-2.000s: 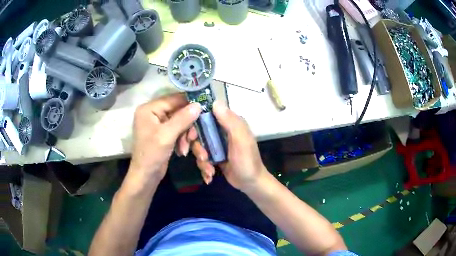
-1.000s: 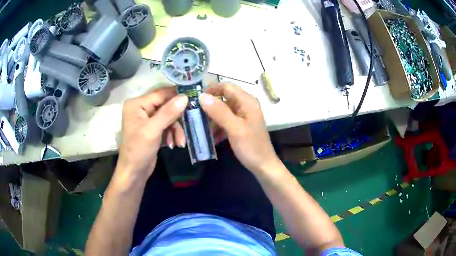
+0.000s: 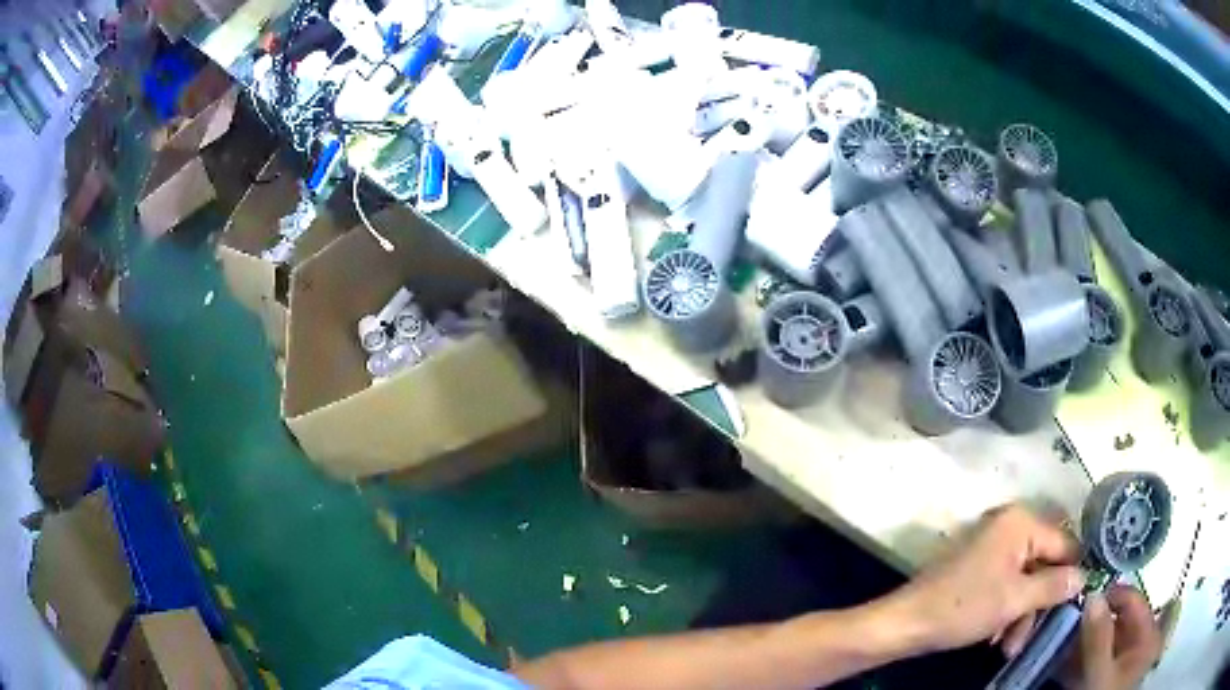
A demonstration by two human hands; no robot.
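The grey fan unit (image 3: 1130, 523) is at the lower right, its round drum head facing up and its open handle pointing down-left, cut by the lower edge. A pale cylinder, the battery cell (image 3: 1041, 647), lies in the open handle. My left hand (image 3: 1005, 573) grips the handle just below the head with thumb and fingers. My right hand (image 3: 1117, 634) pinches the other side of the same spot and is partly cut off by the frame's edge. The circuit board area is mostly hidden by my fingertips.
Grey fan housings (image 3: 964, 375) are heaped on the pale bench (image 3: 836, 458). White housings (image 3: 648, 115) are piled beyond them, with wires and blue parts at the far end. An open carton (image 3: 432, 431) with white parts stands on the green floor below the bench edge.
The view has swung left, so the heap, white housings and floor cartons now show. The fan unit and both hands now appear at the lower right, still together. The screwdrivers have left view.
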